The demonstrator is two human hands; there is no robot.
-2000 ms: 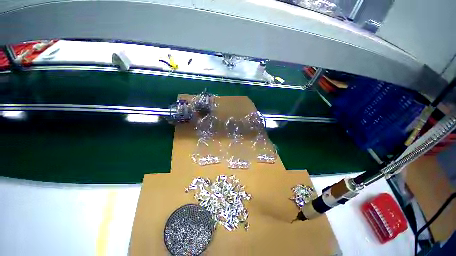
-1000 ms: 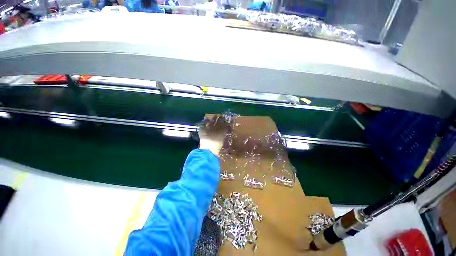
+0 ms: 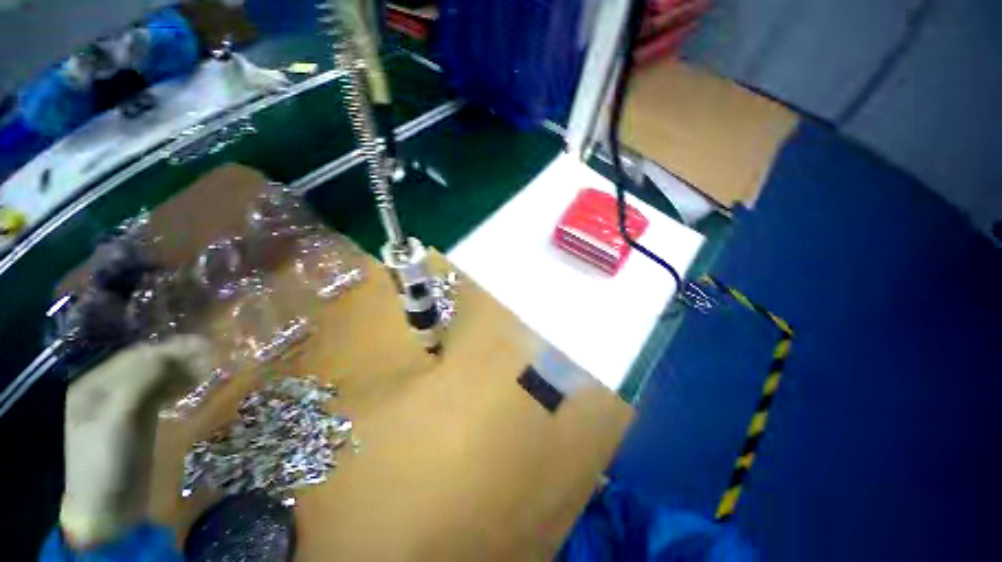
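Observation:
My left hand (image 3: 115,423), in an off-white glove, is at the left over the cardboard, fingers bent and blurred; whether it holds anything cannot be told. Beyond it are clear crinkled packs (image 3: 258,318) and a blurred dark clump (image 3: 110,280). A heap of silver fittings (image 3: 269,439) lies to its right, with the round dark screw dish (image 3: 242,532) cut off below. The hanging screwdriver (image 3: 418,296) points down beside a small metal pile (image 3: 445,299). My right hand is not in view; only a blue sleeve shows at the bottom edge.
A small dark block (image 3: 541,388) lies near the cardboard's right edge. A red tray (image 3: 599,231) stands on the white surface (image 3: 516,258). A black cable (image 3: 624,121) hangs beside it. Blue floor with black-yellow tape (image 3: 769,384) is at right. People in blue are at the far left.
The view has swung right, showing the floor. My left hand has come back from the dark clump at the far end. A blue sleeve and the small dark block have come into view.

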